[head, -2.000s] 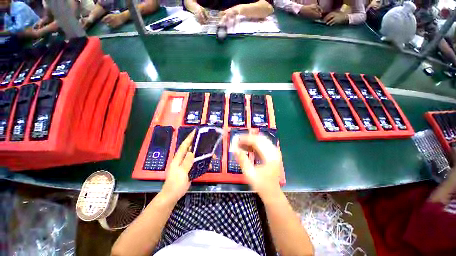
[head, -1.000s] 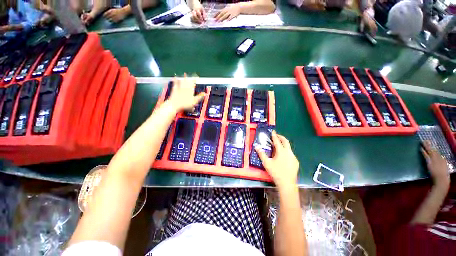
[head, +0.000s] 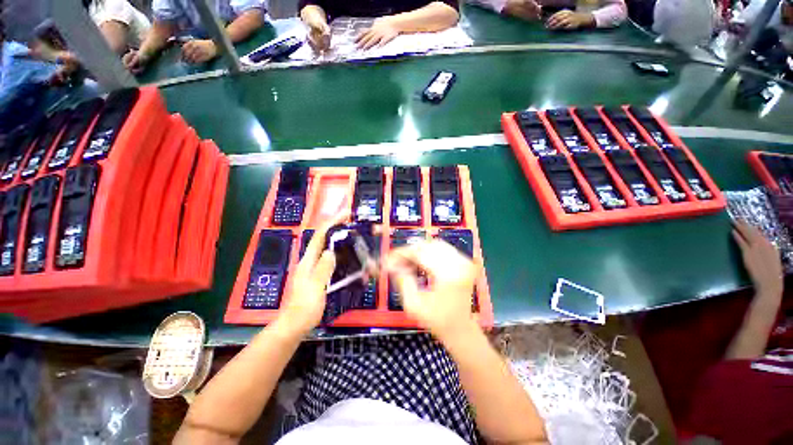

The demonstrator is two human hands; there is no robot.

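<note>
My left hand (head: 306, 282) holds a keypad phone (head: 346, 276) above the front of a red-orange foam tray (head: 241, 306). A white-edged film piece slants over the phone's front. My right hand (head: 432, 280), slightly blurred, is at the phone's right side with its fingers at the film's edge. In the tray's back row, the leftmost phone (head: 291, 195) lies face up, the slot beside it is bare, and three phones lie back up. The front-row phones lie face up, partly hidden by my hands.
Stacked trays (head: 193, 209) lean at the left. Another tray (head: 556, 219) of phones lies at right. A white film frame (head: 577, 301) lies near the bench edge, above a tangle of liners (head: 565, 382). A loose phone (head: 439, 85) lies beyond the pale line. People sit opposite and at right.
My left hand has come back from the tray's far row and holds a phone. My right hand has left the right front phone. The back-left phone now shows face up, and the slot beside it is bare.
</note>
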